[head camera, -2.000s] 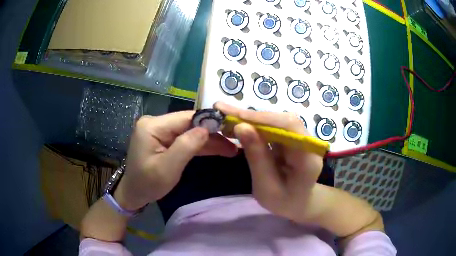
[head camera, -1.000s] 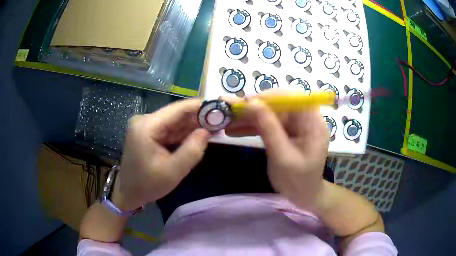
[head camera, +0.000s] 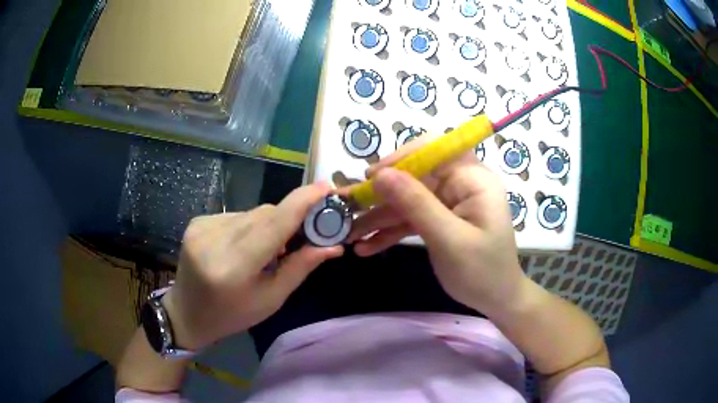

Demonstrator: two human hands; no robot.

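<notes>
My left hand [head camera: 244,256] holds a small round speaker unit [head camera: 328,222] between thumb and fingers, its silver ring and grey centre facing up. My right hand [head camera: 457,212] holds the thick yellow test probe [head camera: 429,160], tilted up to the right. The probe's front end is at the unit's upper right edge; the exact contact is hidden by the fingers. The red and black lead [head camera: 543,98] runs from its rear end over the tray. The white foam tray [head camera: 327,169] lies just beyond my hands, with rows of round units in its cut-outs.
A tan cardboard sheet [head camera: 161,43] lies on clear plastic trays [head camera: 272,86] at the left of the green mat [head camera: 610,173]. Crinkled clear plastic [head camera: 173,189] and brown cardboard pieces [head camera: 98,291] are below the bench at left. A perforated grey sheet [head camera: 586,279] is below right.
The unit has moved slightly lower, and its face has turned more upward. The probe's rear end has swung up, with its lead now across the tray. Both hands keep their hold.
</notes>
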